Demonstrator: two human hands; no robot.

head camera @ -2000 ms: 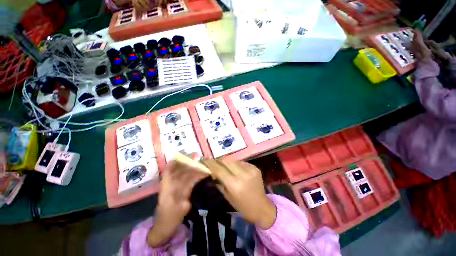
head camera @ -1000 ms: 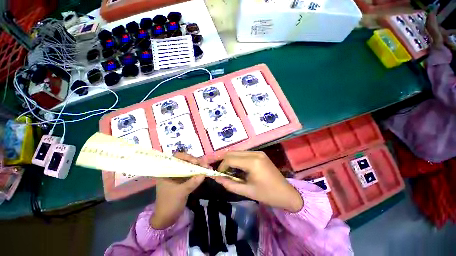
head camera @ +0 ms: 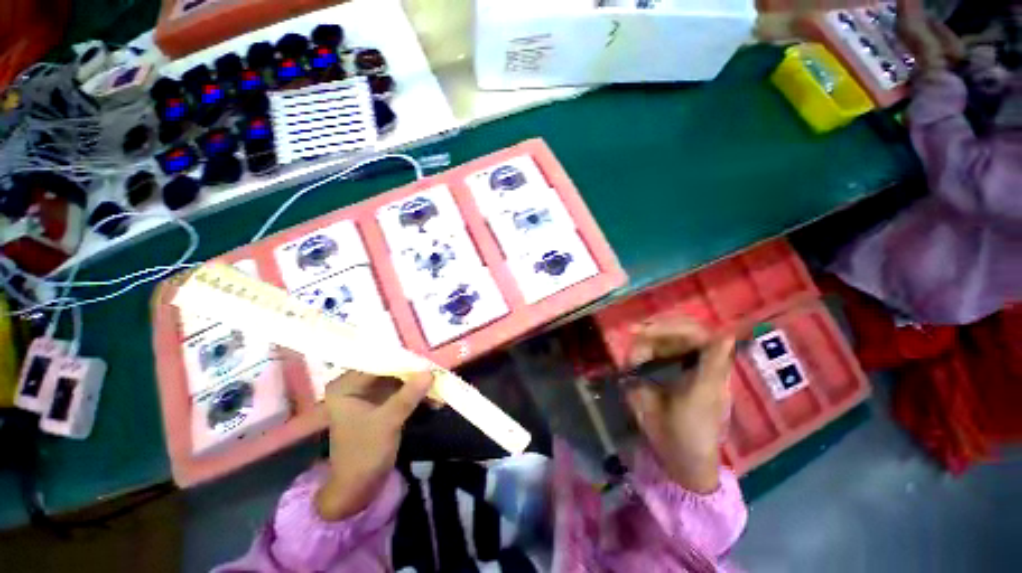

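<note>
My left hand (head camera: 373, 416) pinches a long pale yellow sticker strip (head camera: 280, 316) near its right part. The strip lies slanted over the left columns of the foam tray (head camera: 373, 207), and its short end points down right. My right hand (head camera: 679, 392) is raised right of the tray, blurred, with its fingers around thin dark tweezers (head camera: 661, 366) pointing left. The salmon-pink foam tray holds pale cameras (head camera: 434, 256) in four columns, lens sides up; the strip covers parts of some at the left.
A red-pink compartment tray (head camera: 734, 416) with a few cameras is at the lower right. Black lit units (head camera: 219, 97) and a white sticker sheet (head camera: 325, 119) lie upper left. A white carton (head camera: 611, 47), yellow bin (head camera: 821, 90) and co-worker's pink sleeve (head camera: 953, 112) are beyond. Two cabled cameras (head camera: 73, 395) lie left.
The hands, together at the strip one second ago, are apart. My right hand has moved right with the tweezers. The strip appears flatter and narrower. The view has shifted, moving the tray left.
</note>
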